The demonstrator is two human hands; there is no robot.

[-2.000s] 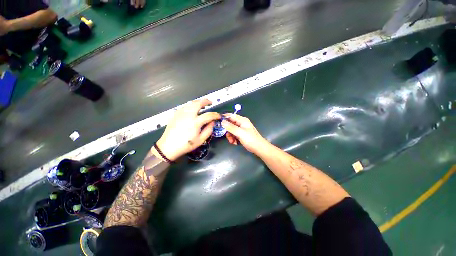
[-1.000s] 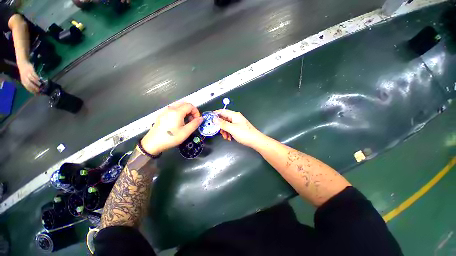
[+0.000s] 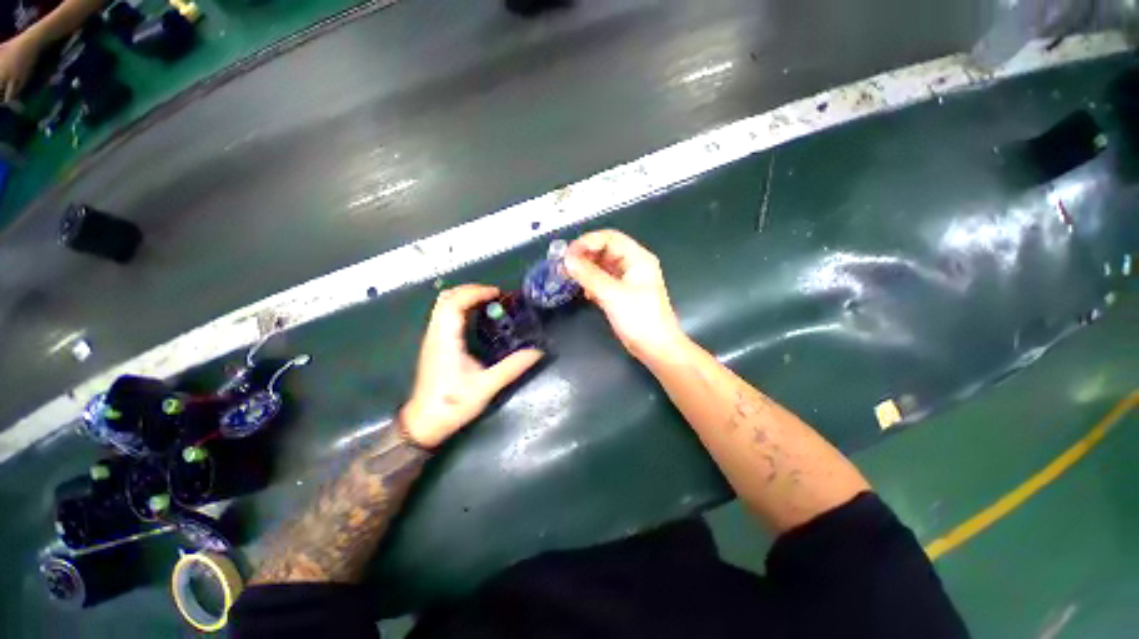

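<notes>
A black cylindrical housing (image 3: 510, 330) with a green-capped part at its open end stands on the green mat. My left hand (image 3: 452, 375) is around its left and lower side, thumb and fingers on it. A round blue-white circuit board (image 3: 550, 285) is outside the housing, at its upper right. My right hand (image 3: 621, 285) pinches something at the board's upper right edge, near a small white tip; the fingers hide the exact grip. Dark reddish leads show faintly between board and housing.
Several waiting housings (image 3: 147, 478) with boards hanging out lie at left, above a tape roll (image 3: 206, 589). The white rail (image 3: 650, 181) borders the belt, which bears a black unit (image 3: 103, 234). Another housing (image 3: 1064, 147) lies far right. Another person's arm (image 3: 28, 56) shows top left.
My left hand has moved from the board down to the housing. My right hand has shifted up and right with the board, which is now tilted. The other person's hand has left the belt unit.
</notes>
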